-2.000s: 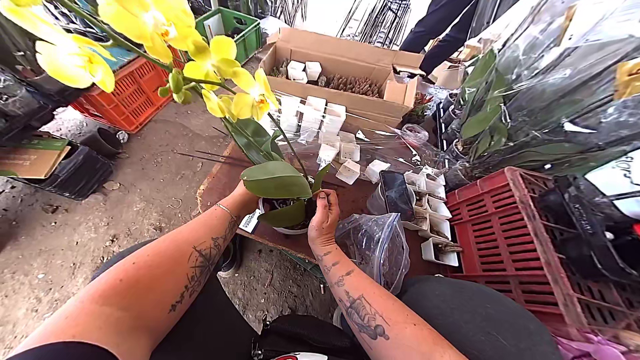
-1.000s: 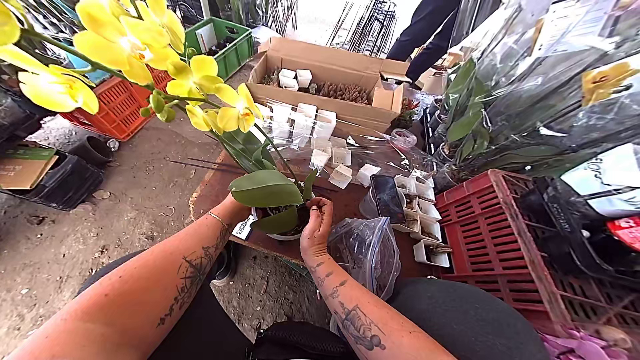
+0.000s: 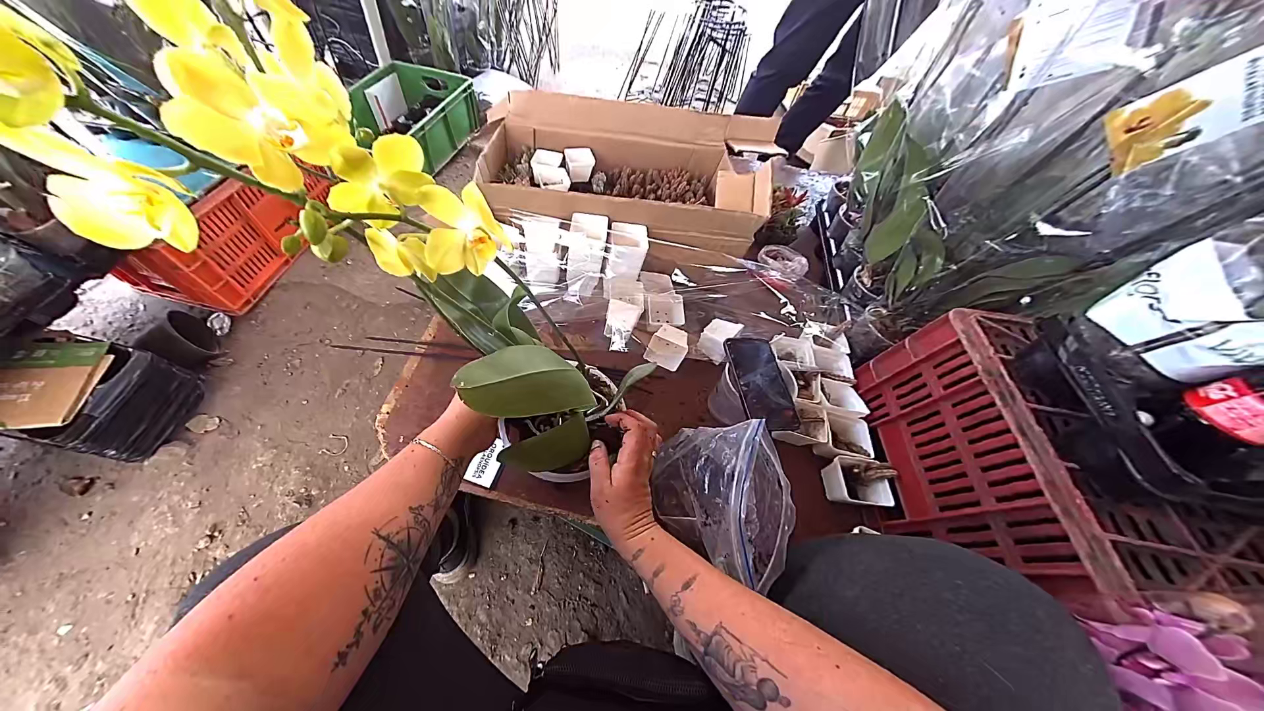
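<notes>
A potted orchid with yellow flowers (image 3: 267,118) and broad green leaves (image 3: 523,380) stands at the low table's near edge. My left hand (image 3: 469,427) is at the left side of its white pot (image 3: 561,476); leaves hide its fingers, so its hold cannot be told. My right hand (image 3: 624,469) is at the pot's right rim, thumb and fingers bent at the dark potting matter by the stem. Whether they pinch anything is unclear. A clear plastic bag (image 3: 726,499) with dark contents lies right of my right hand. A printed tag (image 3: 484,464) sits left of the pot.
Small white pots (image 3: 667,346) and a phone (image 3: 760,380) are on the table (image 3: 415,395). Behind stands a cardboard box (image 3: 622,128) of small plants. A red crate (image 3: 987,444) and wrapped orchids (image 3: 899,207) flank the right. A person's legs (image 3: 800,59) show beyond the box.
My right hand's fingers have shifted slightly at the pot's rim. My left hand stays at the pot's left side.
</notes>
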